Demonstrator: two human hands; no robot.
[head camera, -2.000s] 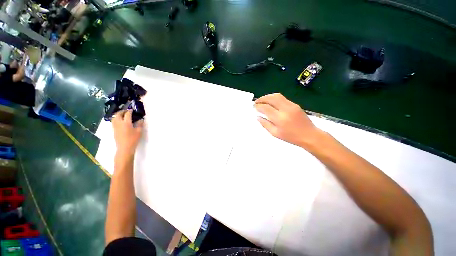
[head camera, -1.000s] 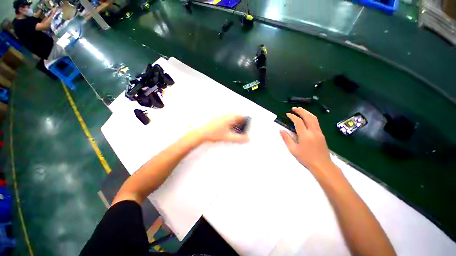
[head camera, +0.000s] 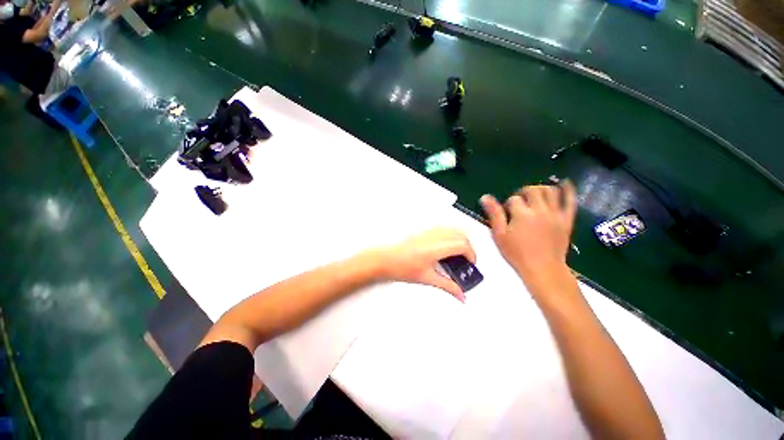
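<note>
My left hand (head camera: 434, 258) is closed around a small black adapter housing (head camera: 462, 271) and holds it over the white sheet (head camera: 344, 202). My right hand (head camera: 535, 225) is raised at the sheet's far edge, fingers apart and slightly blurred, holding nothing that I can see. A pile of black housings (head camera: 225, 142) lies at the left end of the sheet. One loose black housing (head camera: 211, 199) lies just in front of the pile.
Beyond the sheet runs a dark green conveyor belt (head camera: 344, 94). On it lie a circuit board (head camera: 620, 228), a pale green board (head camera: 440, 161), a black and yellow unit (head camera: 454, 92) and black corded pieces (head camera: 604, 152). A person (head camera: 26, 51) sits by a blue stool (head camera: 73, 113) at far left.
My left hand has gone from the pile to the sheet's middle with a housing in it, and one housing lies apart from the pile. My right hand has lifted off the sheet's edge.
</note>
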